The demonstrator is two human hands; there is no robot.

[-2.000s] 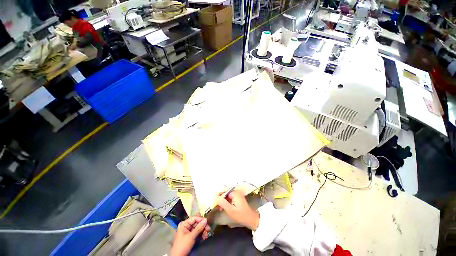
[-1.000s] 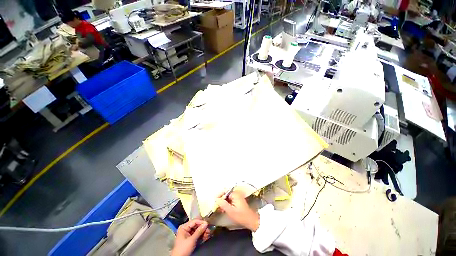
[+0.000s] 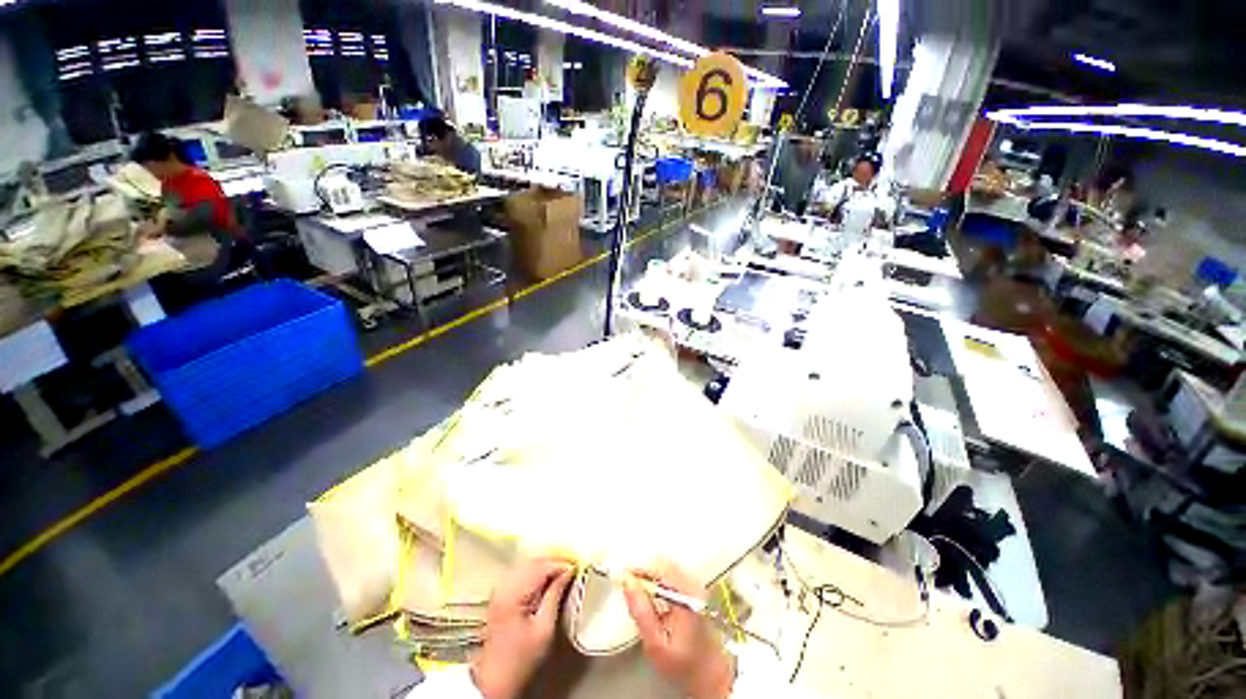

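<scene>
A pile of beige to near-white fabric panels (image 3: pixel 601 437) with yellow edging lies in front of me, its top washed out by glare. My left hand (image 3: pixel 526 621) pinches the near edge of the top panel, where the fabric curls up. My right hand (image 3: pixel 676 635), just right of it, holds a slim pale stick (image 3: pixel 672 595), perhaps a pen or small tool, between thumb and fingers at the same edge. The stick points to the right. What its far end is cannot be told.
A white sewing machine (image 3: pixel 834 423) stands right of the pile. A thin black cord (image 3: pixel 817 601) lies on the pale table (image 3: pixel 943 655). A black bunch (image 3: pixel 973 535) lies beside the machine. Blue crates stand on the floor at left (image 3: pixel 253 358) and lower left (image 3: pixel 219 666). People sit farther off.
The head view has tilted up, showing the round 6 sign and ceiling lights. The near fabric edge is now lifted and curled between both hands, and the stick lies flatter, pointing right.
</scene>
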